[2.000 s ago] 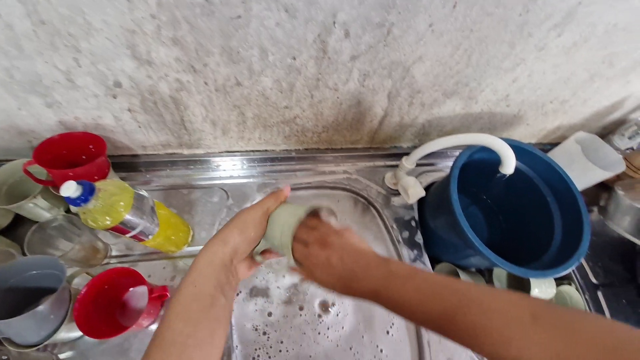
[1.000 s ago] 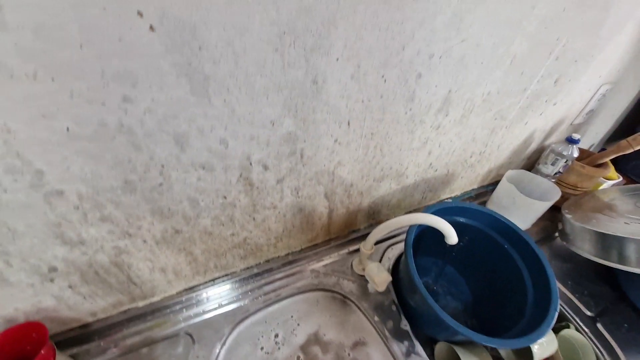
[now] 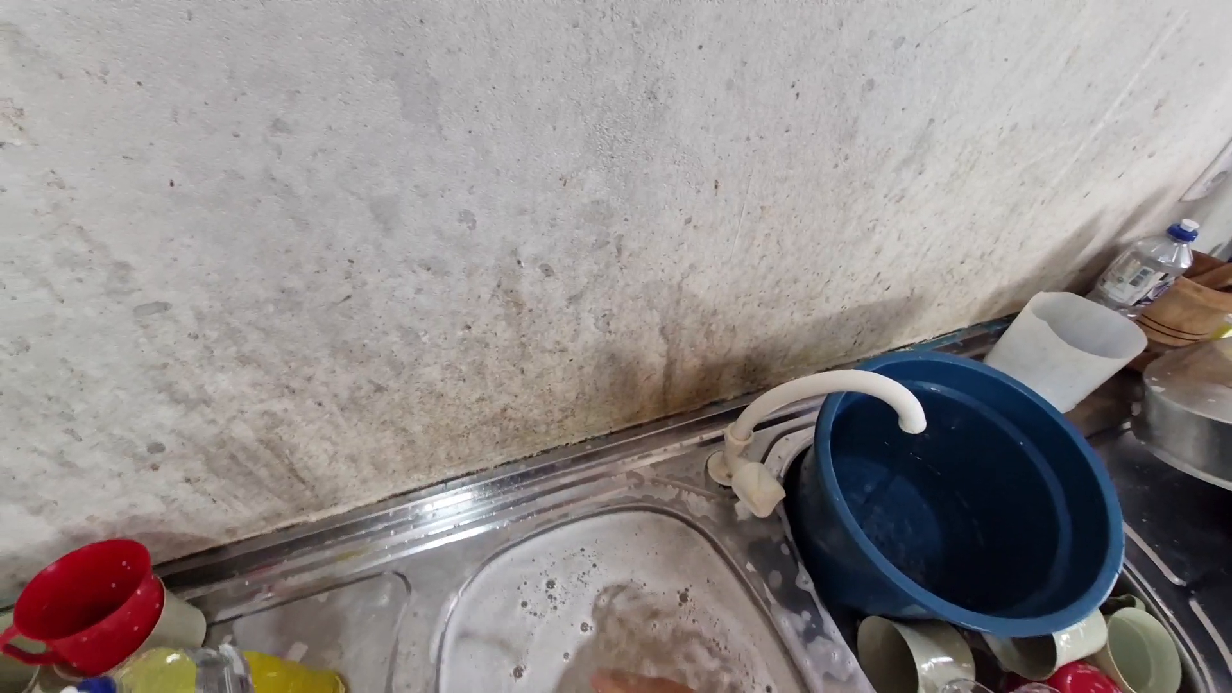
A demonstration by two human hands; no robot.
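Only a small part of one hand [image 3: 640, 681] shows at the bottom edge, over the stainless steel sink basin [image 3: 539, 568] with soap suds; which hand it is, and what it holds, I cannot tell. A white curved faucet [image 3: 828, 383] reaches over a large blue plastic bucket [image 3: 962, 616], which stands right of the basin. Pale mugs [image 3: 914, 654] and a red item [image 3: 1083, 679] lie below the bucket. At the far left is a red cup [image 3: 87, 606], with a yellow-liquid bottle [image 3: 173, 669] beside it, cut off by the frame.
A stained concrete wall [image 3: 481, 241] rises behind the sink. Past the bucket stand a translucent white plastic container [image 3: 1064, 346], a clear bottle with a blue cap [image 3: 1145, 269], a brown wooden container [image 3: 1189, 308] and a metal pot or lid [image 3: 1193, 414].
Two seconds ago both hands held a pale green cup over the basin; now only part of one hand shows. The view has tilted up toward the wall.
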